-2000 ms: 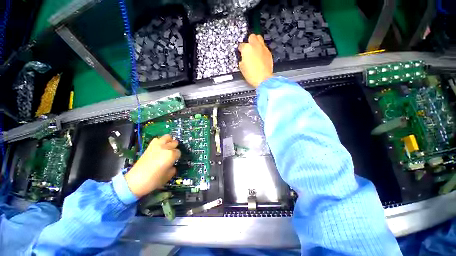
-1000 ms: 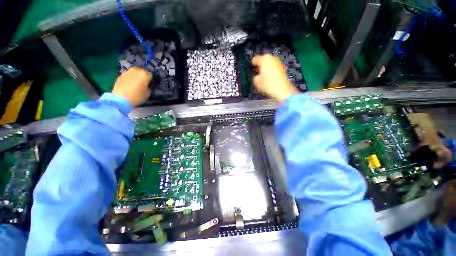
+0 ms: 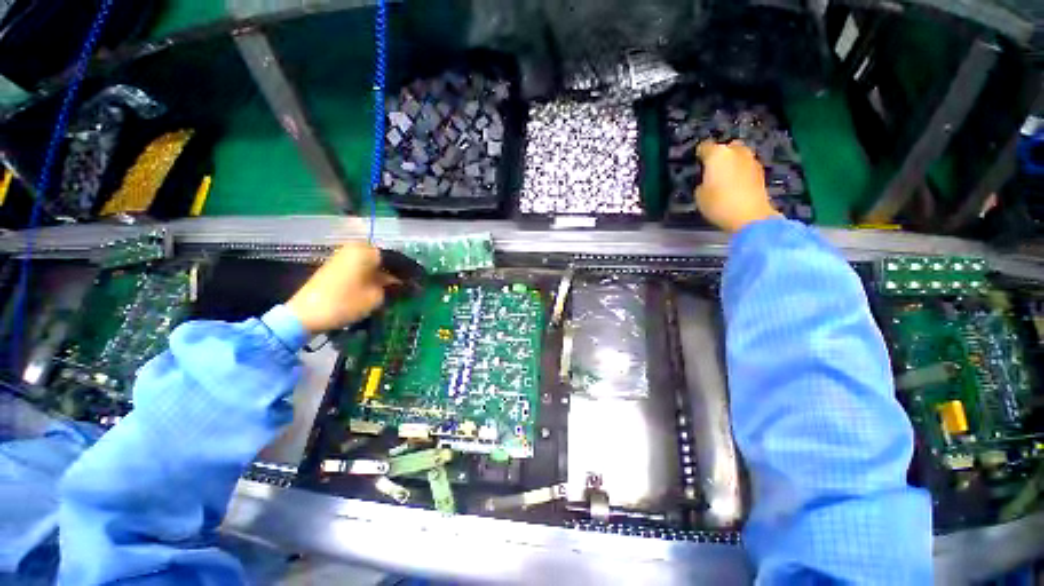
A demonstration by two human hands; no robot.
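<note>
A green circuit board (image 3: 487, 355) crowded with silver and white parts sits in a black carrier in front of me. My left hand (image 3: 341, 288) is over the board's upper left corner, with dark fingertips; whether it holds a part cannot be told. My right hand (image 3: 733, 183) is at the right bin of dark grey block components (image 3: 790, 177), its fingertips over the blocks; whether it grips one is not clear. A middle bin holds small silver-white components (image 3: 582, 158). The left bin holds more dark grey blocks (image 3: 447, 137).
A metal plate with crinkled clear film (image 3: 609, 343) lies right of the board. More boards lie at the far left (image 3: 143, 326) and far right (image 3: 985, 366). A blue coiled cord (image 3: 379, 115) hangs down. Metal rails run before and behind the carriers. Yellow components (image 3: 149, 172) lie upper left.
My left hand has moved from the left bin down to the board's upper left corner. My right hand stays at the right bin. The view has shifted, so the bins and board appear further right.
</note>
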